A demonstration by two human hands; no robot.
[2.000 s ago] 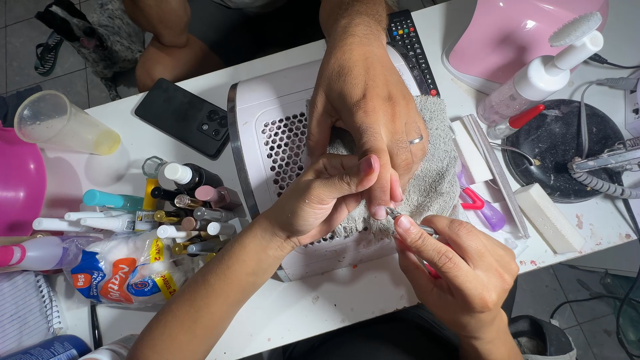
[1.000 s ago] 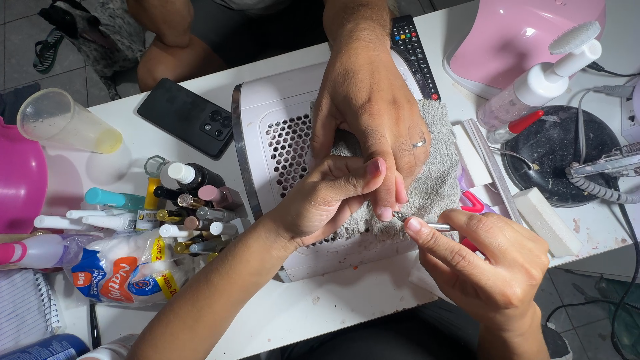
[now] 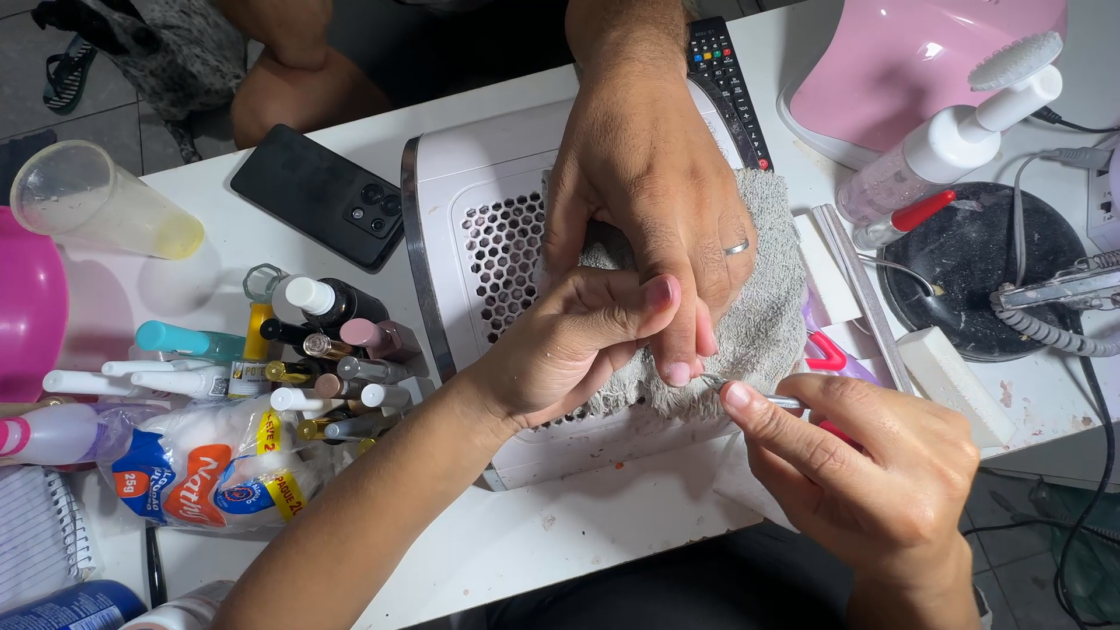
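Note:
Another person's hand (image 3: 652,188), with a silver ring, lies palm down on a grey towel (image 3: 770,262) draped over a white nail dust collector (image 3: 560,122). My left hand (image 3: 577,341) grips a finger of that hand between its thumb and fingers. In my right hand (image 3: 857,455) is a slim metal manicure tool (image 3: 783,402), probably a cuticle nipper or pusher; its exact kind cannot be told. Its tip touches or nearly touches the edge of the held finger's nail. My right fingers cover part of the tool.
Nail polish bottles (image 3: 350,332), a cotton bag (image 3: 210,477), a black phone (image 3: 319,194) and a plastic cup (image 3: 105,206) lie left. To the right are a pump bottle (image 3: 945,149), a black round base (image 3: 971,271), a white buffer block (image 3: 954,385) and a pink lamp (image 3: 919,70). A remote control (image 3: 726,87) lies behind.
My right hand moved right and turned between the two earlier frames, showing more of the tool's shaft. Since then it has shifted only slightly. My left hand keeps its hold on the other person's finger.

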